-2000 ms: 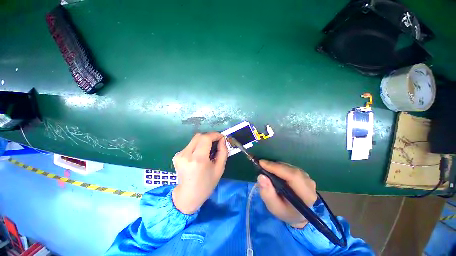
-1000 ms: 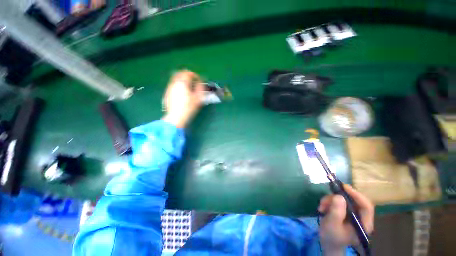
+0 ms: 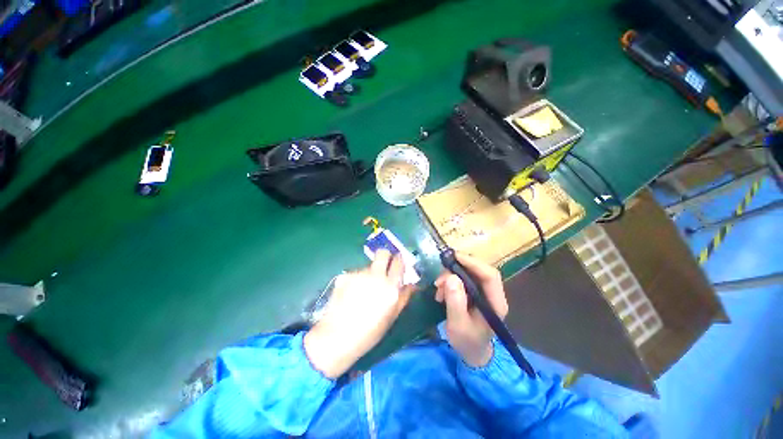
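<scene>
My left hand has its fingers on a display module, a white board with a blue-dark screen lying on the green mat, its orange flex tail pointing up and away from me. A thin strand loops beside this hand. My right hand holds the black soldering iron like a pen, its tip just right of the module, near the cardboard's edge. Another display module lies alone at the left. A row of several modules lies at the back with small dark round pieces beside it.
A black fan and a tape roll stand beyond the hands. The soldering station, with a yellow sponge, stands on cardboard at the right, cords trailing. A dark ribbed bundle lies far left.
The view has turned right. My left hand has let go of the first module, which now lies alone at the left, and has come to the other one. The iron stays in my right hand.
</scene>
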